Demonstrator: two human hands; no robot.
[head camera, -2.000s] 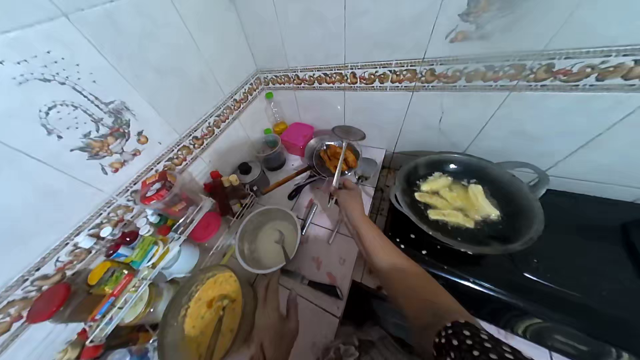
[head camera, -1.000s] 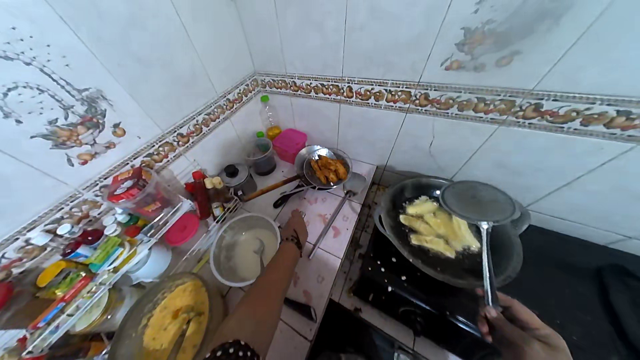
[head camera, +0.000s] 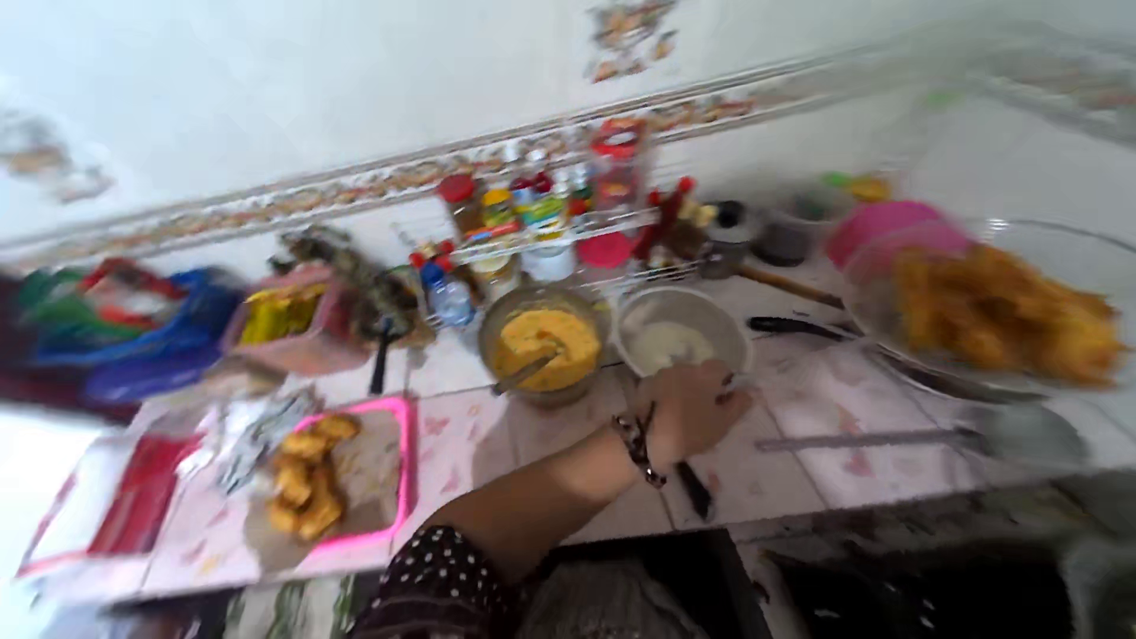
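Note:
My left hand, with a bracelet at the wrist and a dotted sleeve, is at the near rim of a white bowl of pale batter. Blur hides whether its fingers grip anything. A spoon partly shows in that bowl. To the left stands a bowl of thick orange-yellow batter with a spoon in it. A knife's dark handle lies below my hand. Browned fried pieces sit in a blurred round vessel at the right. My right hand is out of view.
A pink-rimmed tray with fried pieces lies at the left. Behind the bowls stands a wire rack of jars and bottles. A long-handled utensil lies right of my hand. The dark stove is at the lower right.
The view has swung far left. The right hand, last seen holding a round skimmer over the frying pan, has left view. My left hand was beyond the white bowl and is now at its near rim.

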